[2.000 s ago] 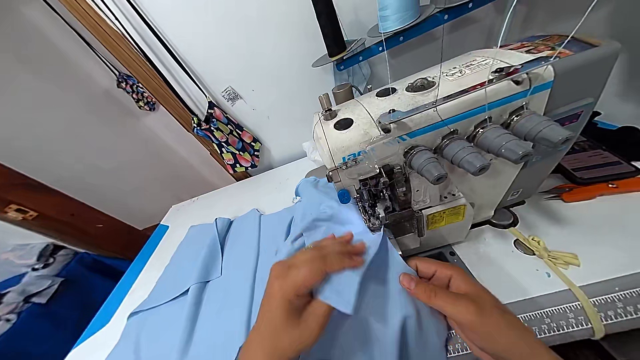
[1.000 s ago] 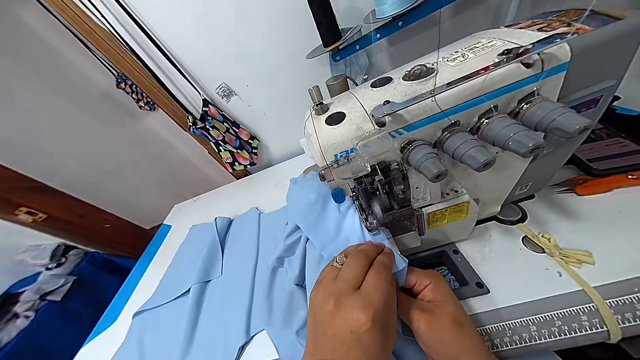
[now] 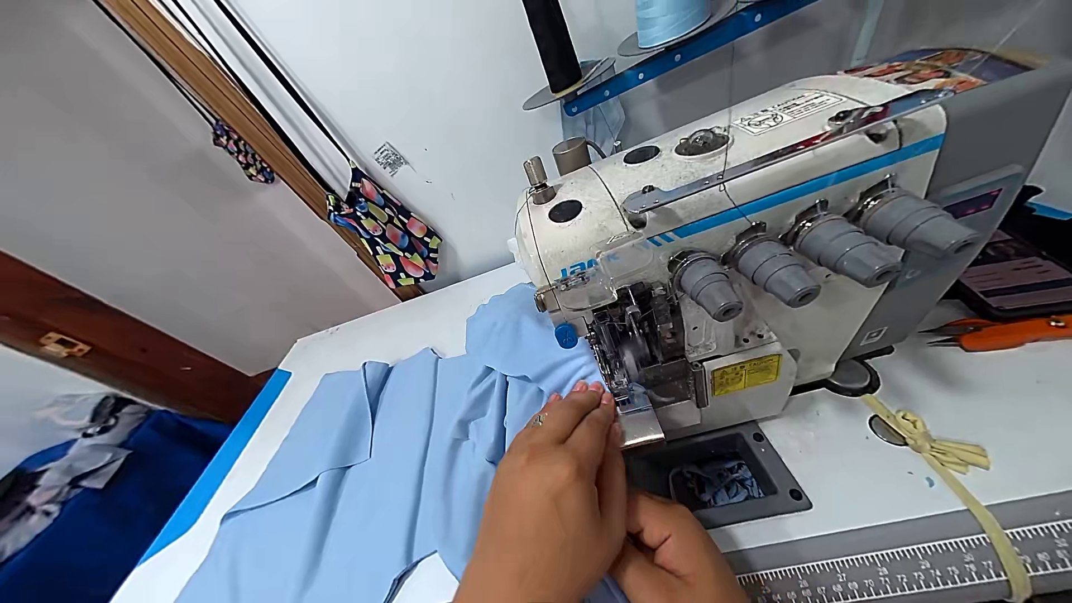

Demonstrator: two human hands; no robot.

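Light blue fabric (image 3: 394, 444) lies in folds on the white sewing table, its upper right edge under the presser foot area of a white Jack overlock machine (image 3: 670, 193). My left hand (image 3: 557, 477), with a ring on one finger, presses flat on the fabric just in front of the needle area. Close beside it, lower right, my right hand (image 3: 670, 544) has bent fingers at the fabric's edge; its fingertips are partly hidden behind the left hand, and its hold cannot be made out.
A scrap opening (image 3: 729, 481) sits in the table right of the hands. Orange-handled thread snips (image 3: 1013, 333) and a phone (image 3: 1017, 272) lie at the right. A measuring tape (image 3: 904, 569) and a yellow fabric tie (image 3: 946, 452) are at the front edge. Thread cones (image 3: 553, 46) stand behind.
My left hand, raised with fingers spread two seconds ago, has come down onto the fabric by the needle area. My right hand has moved left, close against it. The fabric edge has moved toward the machine.
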